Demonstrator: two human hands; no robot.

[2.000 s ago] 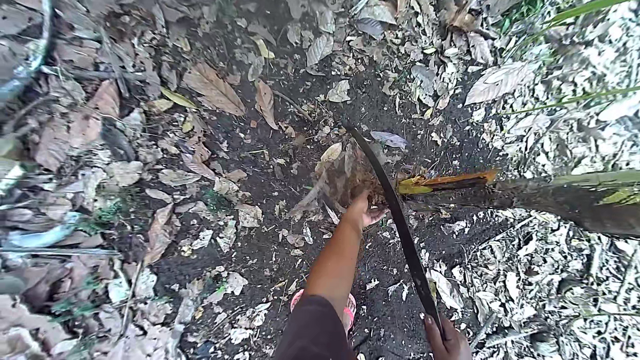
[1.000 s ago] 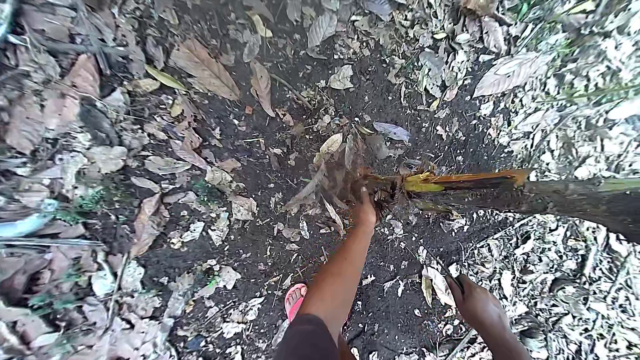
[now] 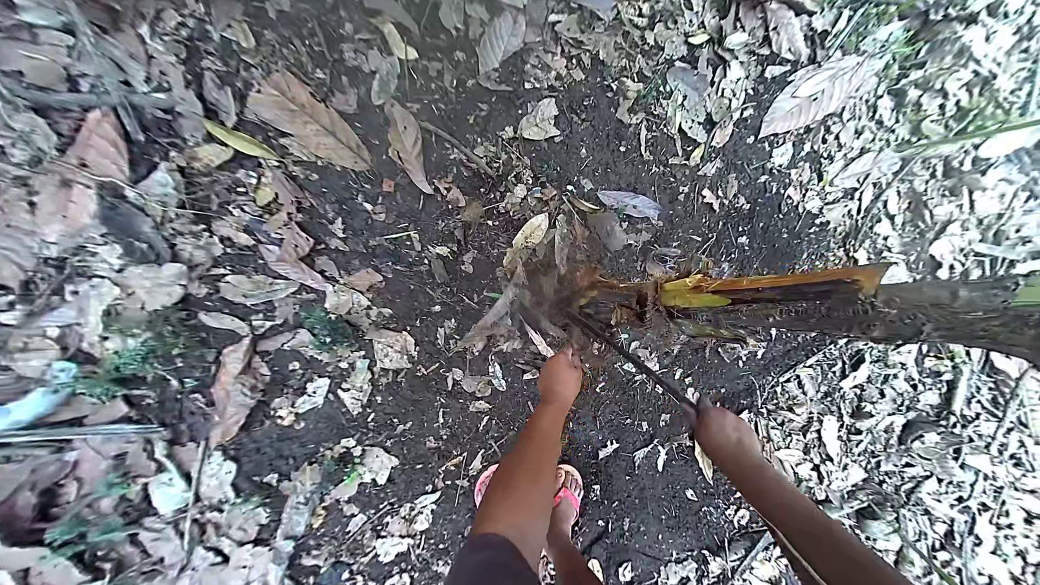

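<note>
A machete (image 3: 638, 363) with a dark blade is gripped by my right hand (image 3: 725, 435), at the lower right of centre. Its blade runs up and left to the base of a plant stem (image 3: 951, 313), which reaches in from the right edge. Torn yellow and orange stem tissue (image 3: 780, 284) shows along its near part. Brown fibrous matter (image 3: 552, 296) at the base blurs and hides the blade's tip. My left hand (image 3: 561, 374) is just below this base, its fingers bent; whether it holds some of the fibres is not clear.
Dark soil (image 3: 455, 406) surrounds the base. Dry leaves (image 3: 309, 122) litter the ground on all sides. A foot in a pink sandal (image 3: 571, 487) stands below my left hand. Small green plants (image 3: 122, 357) grow at the left, and a thin stick (image 3: 459, 149) lies above.
Two seconds ago the machete stood upright across the stem; now its blade slants into the base. My left hand has moved a little down from the fibres.
</note>
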